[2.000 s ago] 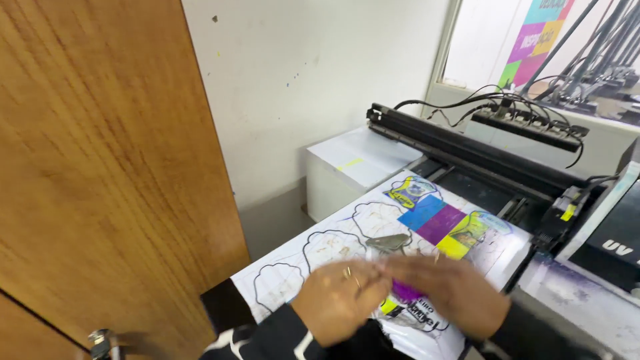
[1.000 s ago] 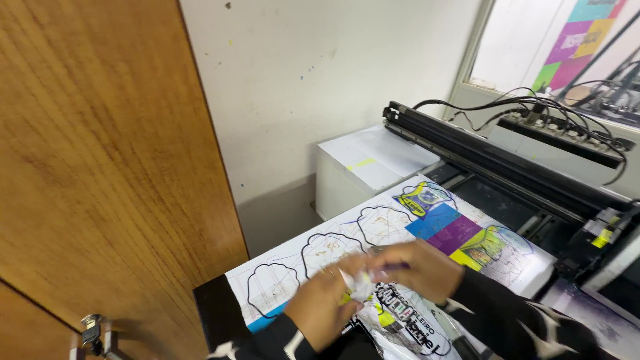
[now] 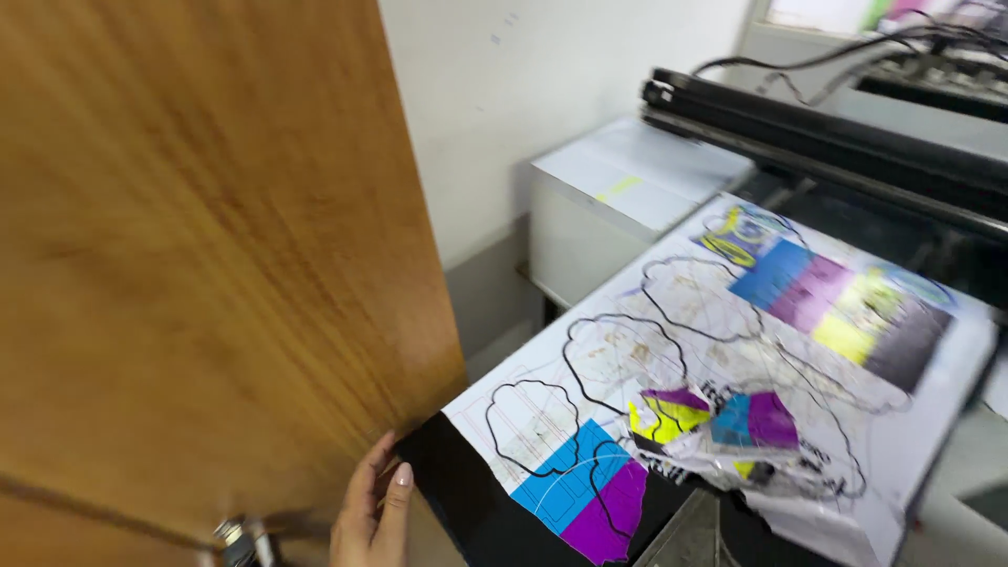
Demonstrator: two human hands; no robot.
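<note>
My left hand (image 3: pixel 370 504) is at the bottom, its fingers apart, by the lower edge of the wooden panel (image 3: pixel 228 236) and the left corner of the black printer bed (image 3: pixel 449 480). It holds nothing that I can see. My right hand is out of the frame. On the bed lies a printed sheet (image 3: pixel 622 362) with black wavy outlines and colour blocks, its near edge torn. Crumpled, torn printed film or paper (image 3: pixel 709 433) rests on it. A grey flat-sided object (image 3: pixel 685 535), partly cut off, lies at the near edge of the bed.
The black gantry rail (image 3: pixel 819 142) of the printer crosses above the far end of the bed, with cables (image 3: pixel 835 51) behind it. A white box-shaped unit (image 3: pixel 591 228) stands between wall and bed. A metal latch or lock (image 3: pixel 236 539) is low on the wooden panel.
Both hands were together over the sheet, handling crumpled material. The left has moved to the bed's left corner and the right has left the view. The crumpled pieces now lie on the sheet.
</note>
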